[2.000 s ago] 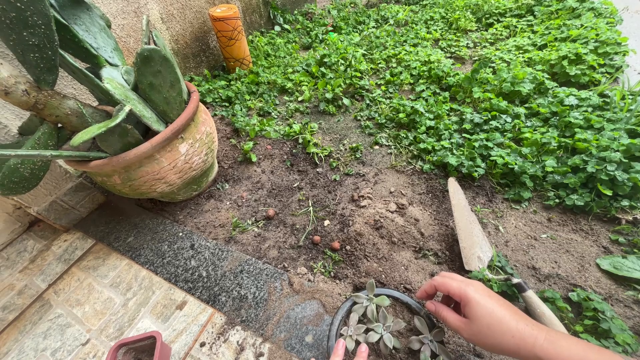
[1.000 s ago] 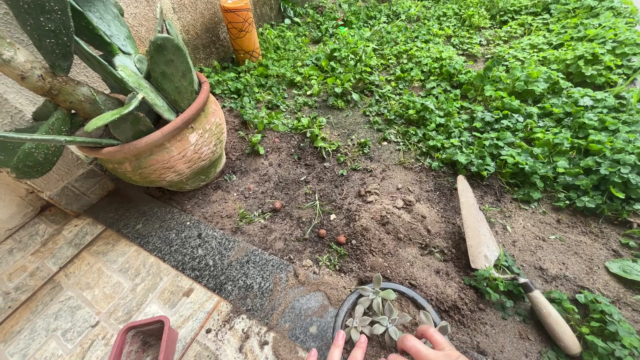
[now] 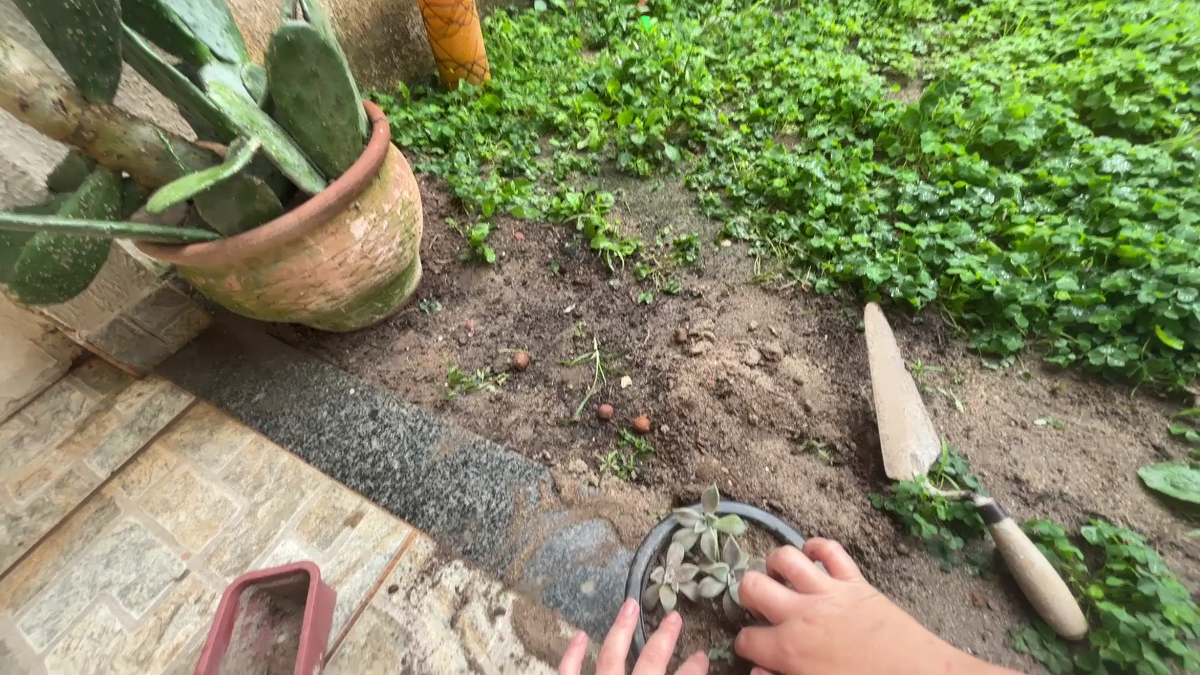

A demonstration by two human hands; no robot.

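Grey-green succulent rosettes [image 3: 710,553] stand in a round dark pot [image 3: 647,553] at the bottom centre, partly covered by my hands. My left hand [image 3: 637,647] shows only its spread fingertips at the pot's near left rim. Over the pot's right side lies my right hand [image 3: 825,609], fingers bent down beside the rosettes; whether it grips anything is hidden. A pointing trowel [image 3: 900,403] with a wooden handle rests on the soil to the right.
A terracotta pot [image 3: 309,253] of prickly pear cactus stands upper left. Below it run a granite edging [image 3: 375,441] and stone tiles with a reddish planter [image 3: 319,609]. Clay balls [image 3: 641,424] lie on the soil; clover-like ground cover [image 3: 937,169] spreads behind, near an orange post [image 3: 455,42].
My right hand, at the pot's right rim two seconds ago, has come over the pot's right side. More of my left hand's fingers show at the near left rim.
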